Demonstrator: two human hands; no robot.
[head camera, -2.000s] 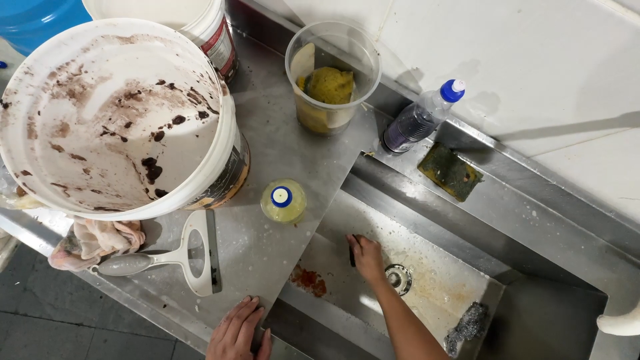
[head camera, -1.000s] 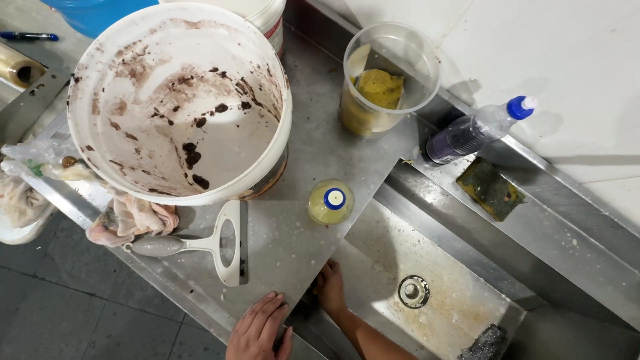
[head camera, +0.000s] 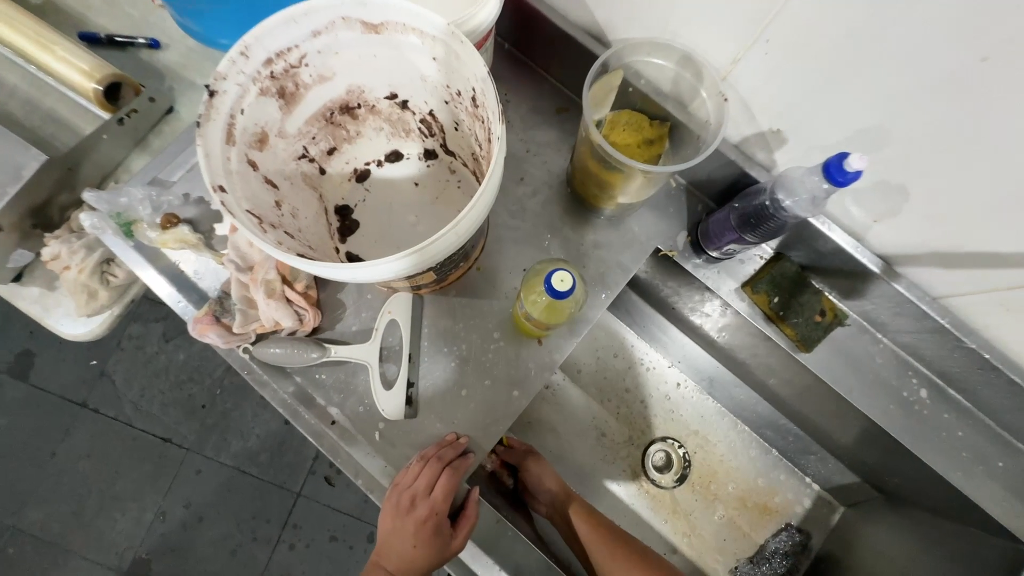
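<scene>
My left hand (head camera: 428, 504) rests flat on the front edge of the steel counter, its fingers slightly spread and nothing in it. Just right of it, my right hand (head camera: 528, 476) reaches down into the near left corner of the steel sink (head camera: 596, 400), fingers curled around something small with a bit of yellow showing, mostly hidden. The round drain (head camera: 666, 462) lies right of that hand. A white-framed squeegee (head camera: 388, 356) lies on the counter beyond my left hand, and a small bottle of yellow liquid (head camera: 550, 300) with a blue cap stands near the sink's edge.
A large white bucket (head camera: 352, 144) with brown residue stands on the counter beside a crumpled cloth (head camera: 268, 292). Farther back are a clear tub (head camera: 652, 104) holding a yellow sponge, a spray-topped bottle (head camera: 768, 210) and a worn scouring sponge (head camera: 792, 302). Steel wool (head camera: 774, 552) lies in the sink.
My right hand has moved from beside the drain to the sink's near left corner, where reddish-brown residue showed earlier. My left hand stays on the counter edge. The view has shifted left.
</scene>
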